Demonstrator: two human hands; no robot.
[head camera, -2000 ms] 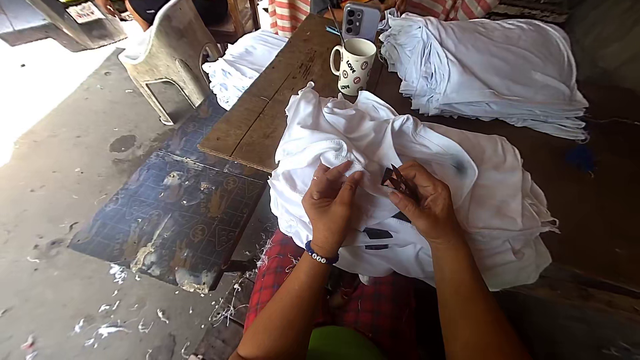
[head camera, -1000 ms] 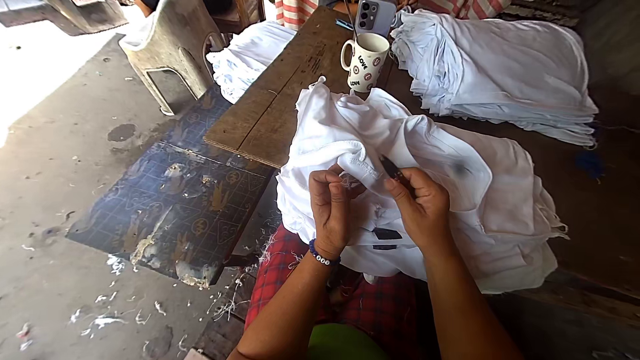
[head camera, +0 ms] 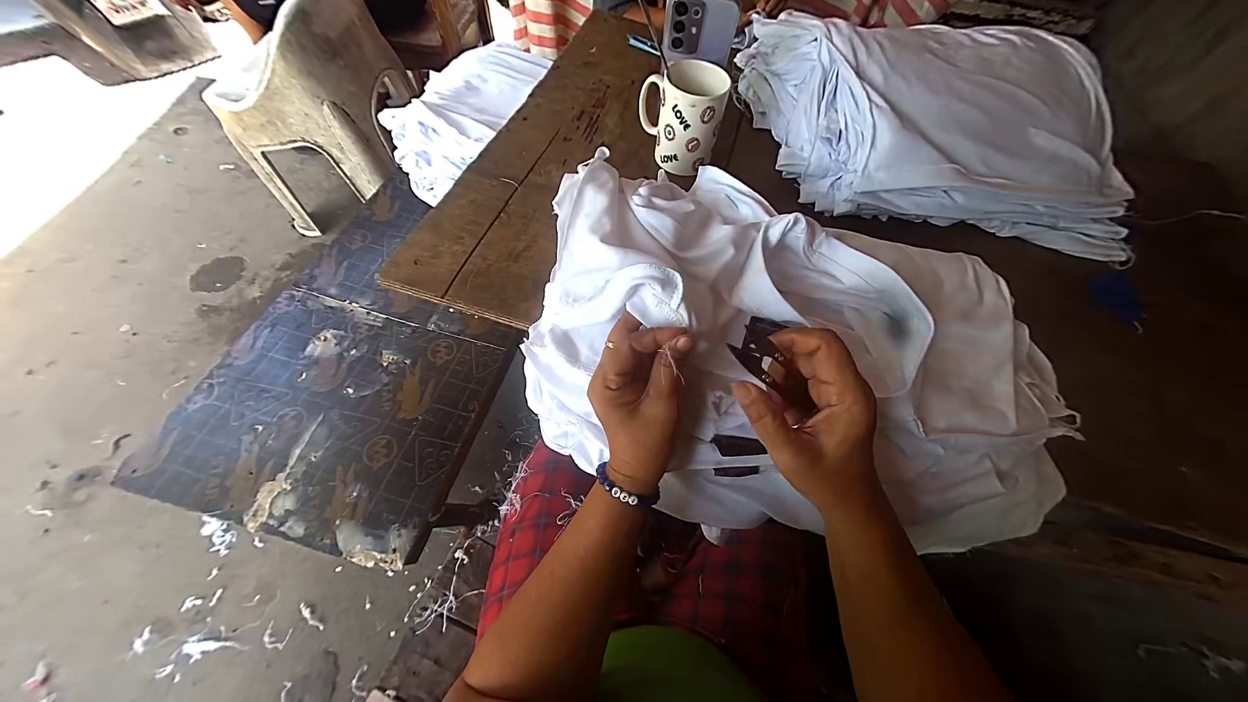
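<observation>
White stitched fabric [head camera: 721, 253] lies crumpled over my lap and the table edge, with more white cloth beneath and to its right. My left hand [head camera: 639, 400] pinches short loose threads [head camera: 671, 359] between thumb and fingertips, just in front of a curled, stitched hem [head camera: 648, 288]. In my right hand [head camera: 814, 414] are small dark thread snips [head camera: 765, 366], their pointed tips turned left toward my left hand. The snips are partly covered by my fingers. Dark patches show through gaps in the cloth below my hands.
A printed mug [head camera: 694, 117] stands on the wooden table [head camera: 487, 214] before a phone [head camera: 700, 29]. Folded white cloths [head camera: 946, 117] are stacked at right, others [head camera: 468, 107] at left. Beyond the dark patterned board [head camera: 331, 419] is a plastic chair [head camera: 307, 88]. Thread scraps litter the floor. People are partly visible behind.
The snips have turned in my right hand from pointing up and left to showing their blades beside the cloth. My left fingertips now hold visible threads.
</observation>
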